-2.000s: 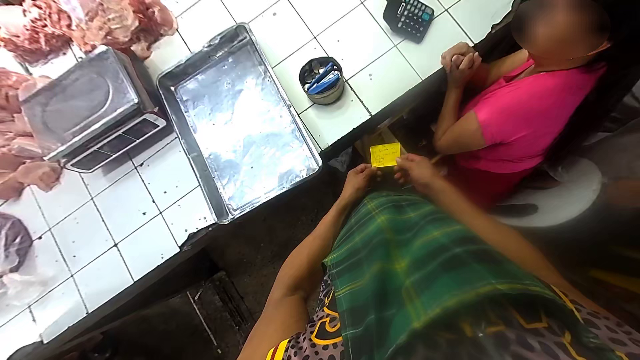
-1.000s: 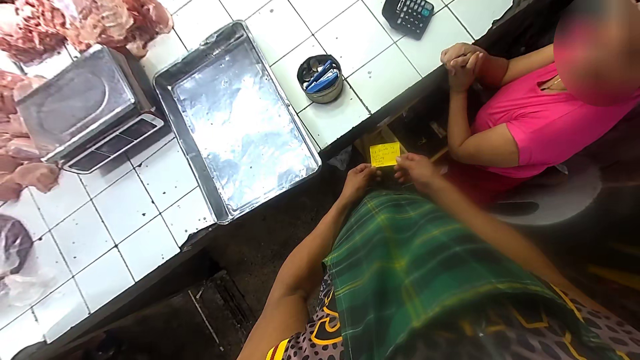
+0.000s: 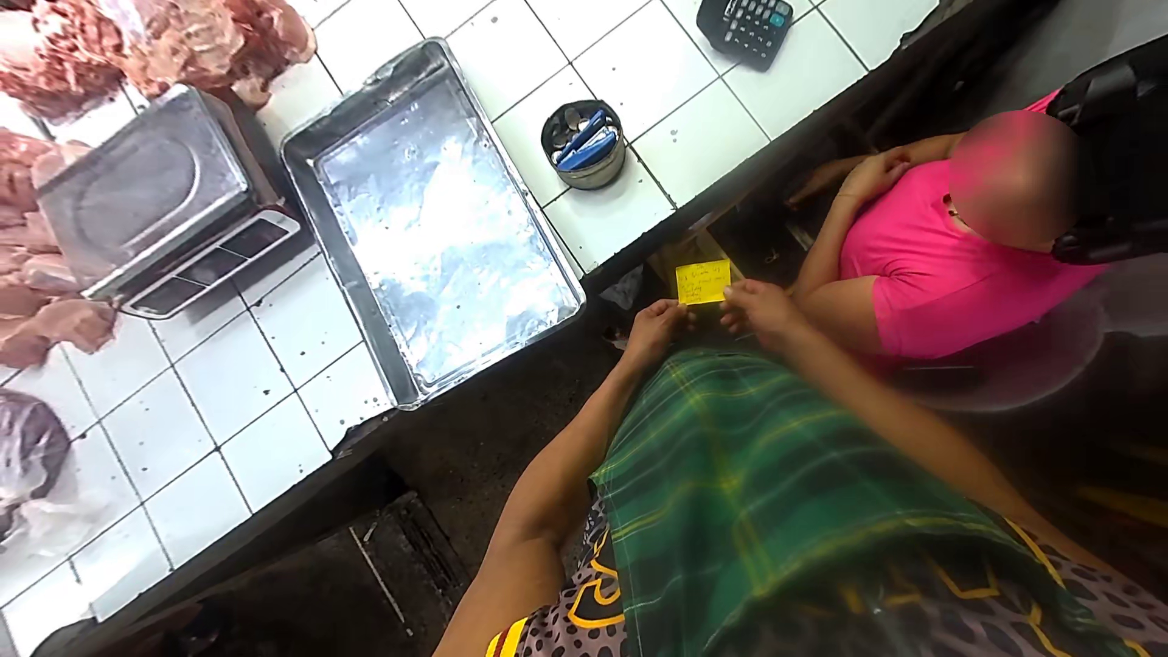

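A small yellow paper note (image 3: 703, 283) with handwriting on it is held up over the top of my green plaid apron (image 3: 748, 456). The fingers of my left hand (image 3: 659, 327) pinch its lower left corner. My right hand (image 3: 759, 308) grips its right edge between thumb and fingers. Both hands are beside the edge of the tiled counter, lower than the round container (image 3: 598, 172), which holds blue-handled items and what look like coins.
On the white tiled counter (image 3: 192, 429) lie a metal tray (image 3: 360, 297), a digital scale (image 3: 146, 192), raw meat (image 3: 173, 41), a plastic bag (image 3: 32, 447) and a calculator (image 3: 748, 27). A person in a pink shirt (image 3: 922, 265) sits close by at the right, beside a plastic stool (image 3: 1022, 370).
The seated person has leaned and shifted, with the head now lower in the view and the arms folded closer. Both my hands keep holding the yellow note in the same place.
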